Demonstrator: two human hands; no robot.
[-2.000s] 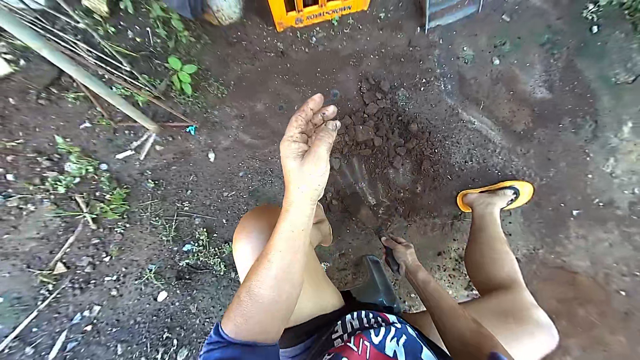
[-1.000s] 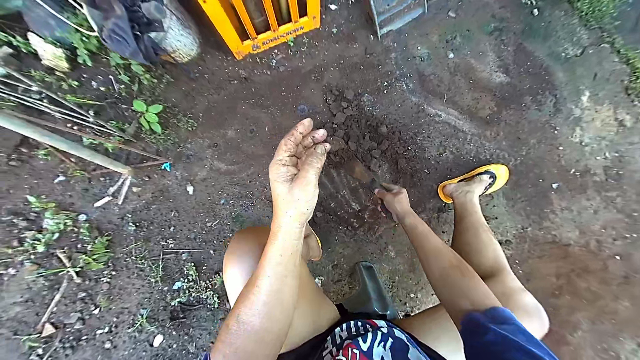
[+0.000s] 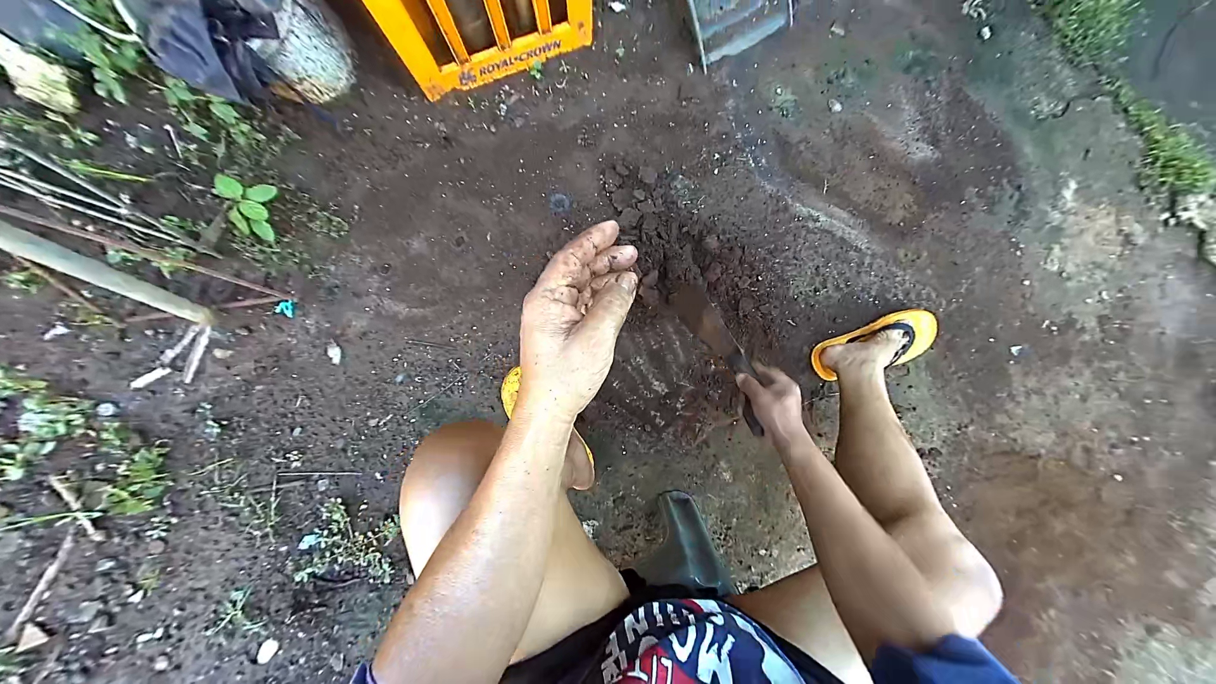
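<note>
My right hand (image 3: 774, 404) is closed around the dark handle of a flat-bladed hand tool (image 3: 705, 321), perhaps a trowel or a broad knife. Its soil-stained blade points up and left into a patch of loose, dark, clumpy soil (image 3: 655, 214). My left hand (image 3: 579, 318) is raised left of that patch, fingers curled together and smeared with soil, with nothing seen in it. Below the blade lies a scraped patch of ground (image 3: 646, 375) with pale streaks.
A yellow plastic crate (image 3: 513, 59) stands at the top, with a grey metal or plastic object (image 3: 746, 33) to its right. A pole (image 3: 104, 273), twigs and weeds lie left. My sandalled foot (image 3: 874, 344) is at right; a grey stool-like piece (image 3: 686, 541) is beneath me.
My right hand has moved the tool up and forward from near my lap to the loose soil. My left hand stays raised. The view has shifted somewhat.
</note>
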